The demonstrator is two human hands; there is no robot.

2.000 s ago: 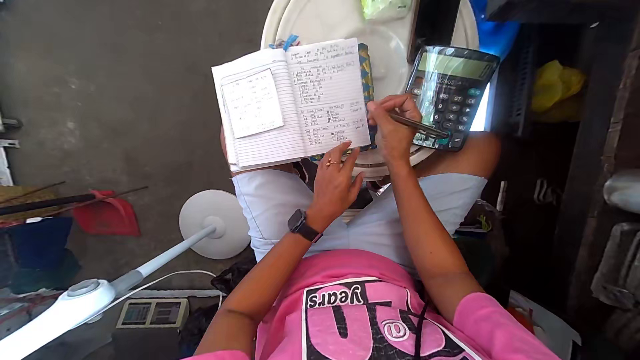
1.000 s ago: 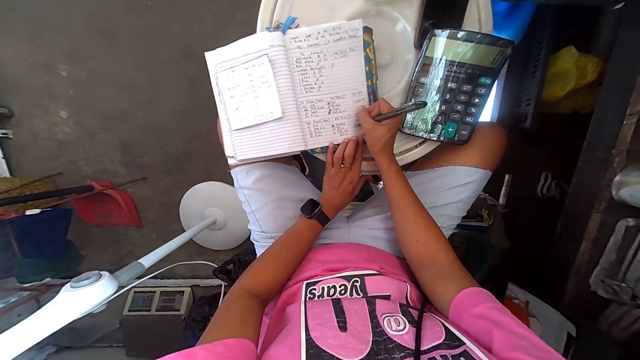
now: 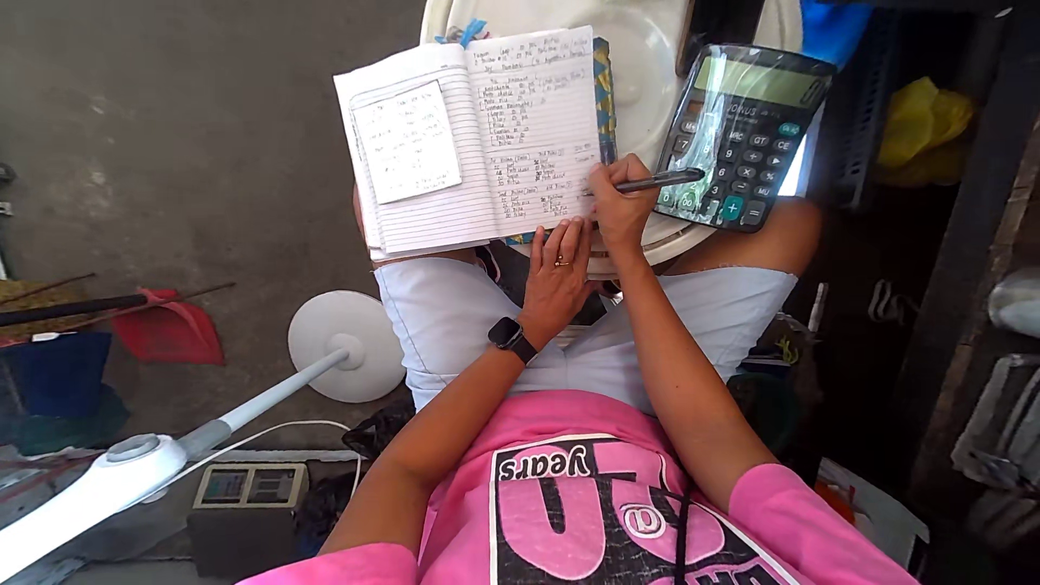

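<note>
An open ruled notebook [image 3: 536,122] with handwriting on its right page lies partly on a round white plastic stool [image 3: 650,73]. A small written sheet [image 3: 410,142] rests on its left page. My right hand [image 3: 621,199] grips a dark pen [image 3: 658,180] at the right page's edge; the pen's upper end overlaps the calculator in view. My left hand [image 3: 561,268], with a ring and a black watch at the wrist, lays its fingertips on the page's lower edge and holds nothing. A black desk calculator [image 3: 743,138] sits at the right of the stool. A blue and yellow patterned thing shows beneath the notebook.
A white stand with a round base [image 3: 345,345] and pole is at the lower left. Beyond it lie a red dustpan [image 3: 171,329] and a blue container [image 3: 57,374]. A yellow plastic bag [image 3: 922,122] lies in a dark crate at the right.
Two seconds ago my right hand was higher beside the page, with the pen slanting down over the calculator. It has moved down to the page's edge, and the left fingers have drawn closer to it.
</note>
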